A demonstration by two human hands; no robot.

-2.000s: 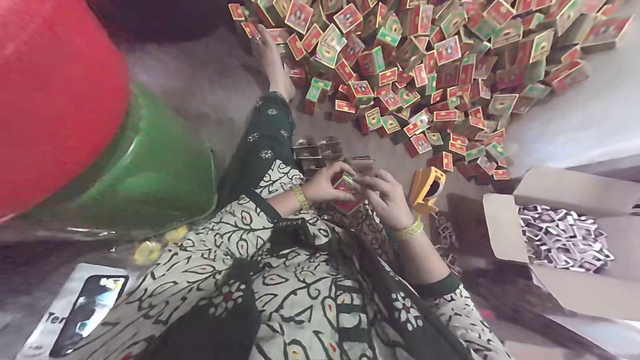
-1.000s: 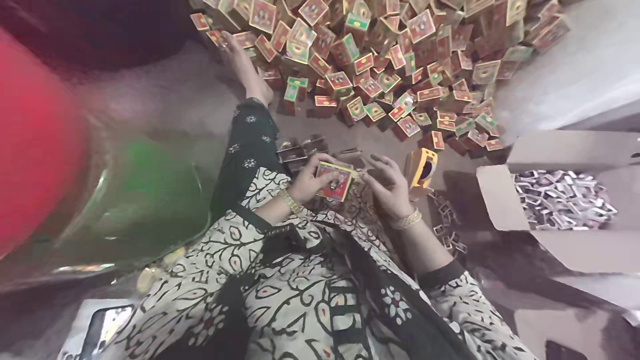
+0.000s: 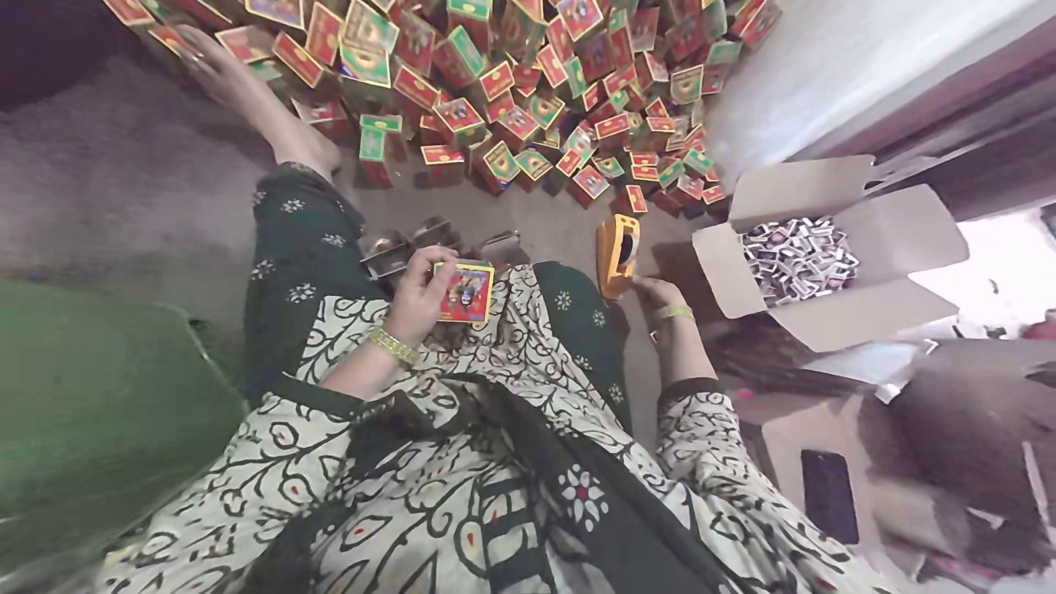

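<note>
My left hand [image 3: 425, 293] holds a small red box with a yellow border and a printed picture [image 3: 467, 294] over my lap. Out to the right, my right hand [image 3: 660, 294] is at the lower end of a yellow tape dispenser [image 3: 617, 256] on the floor; whether its fingers grip anything is unclear. Several small clear plastic containers [image 3: 388, 254] lie just beyond my left hand, between my legs.
A large heap of red and green printed boxes [image 3: 520, 124] spreads across the floor ahead. At right, an open cardboard carton [image 3: 874, 322] holds many small pieces [image 3: 800, 260]. A dark phone [image 3: 829, 495] lies lower right. A green object [image 3: 107, 396] stands at left.
My right hand has left the box and moved right to the yellow dispenser. The red box stays in my left hand. The view has shifted to the right.
</note>
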